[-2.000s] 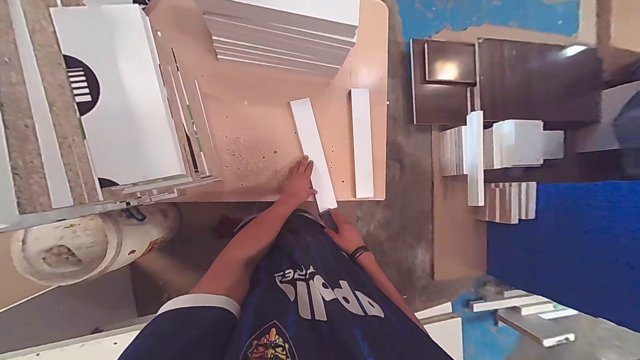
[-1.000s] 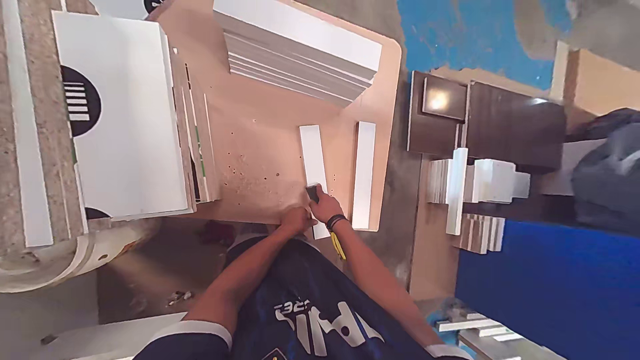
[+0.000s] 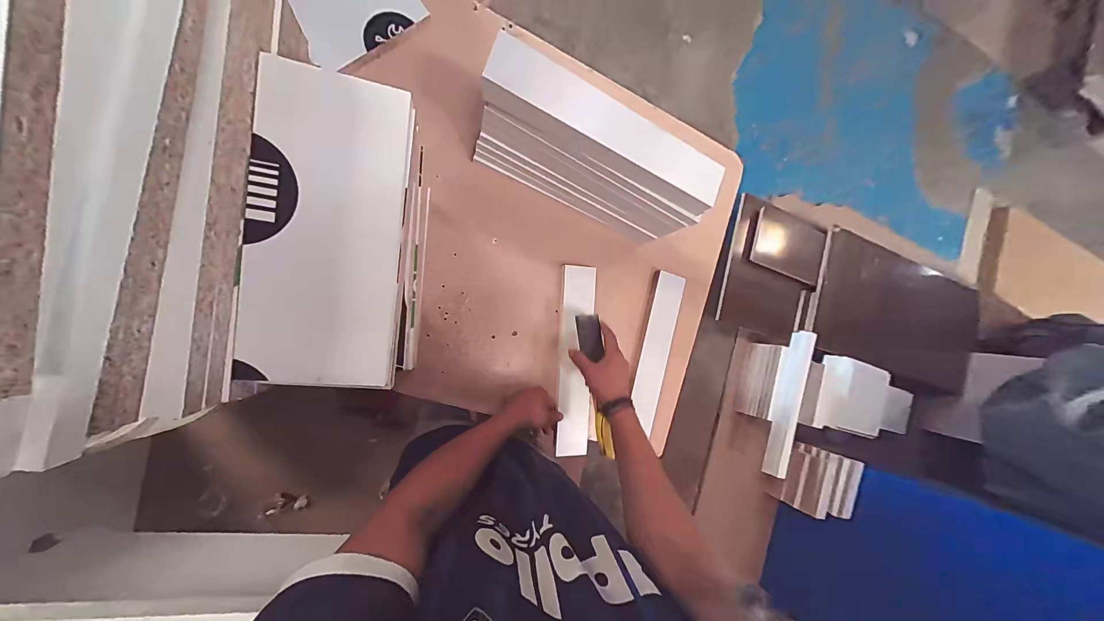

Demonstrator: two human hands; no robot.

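My right hand (image 3: 608, 366) holds a dark block (image 3: 590, 336) against the upper face of a narrow white board strip (image 3: 573, 397). The strip lies on the tan table, its near end at the table's edge. My left hand (image 3: 533, 409) is at the strip's left side near that end, its fingers bent; whether they grip the edge is not clear. A yellow object (image 3: 605, 434) shows beside my right wrist, partly hidden. A second white strip (image 3: 660, 354) lies to the right, apart from the first.
A stack of white strips (image 3: 604, 129) lies at the table's far side. Large white-faced boards (image 3: 332, 233) stand at the left, with raw chipboard edges beside them. Right of the table (image 3: 466, 285) are dark brown panels (image 3: 897, 302), small white pieces (image 3: 854, 392) and a blue surface (image 3: 931, 552).
My right hand has moved from the near end of the strip up along it, and the dark block now shows in it. My left hand has shifted back toward the strip's near end.
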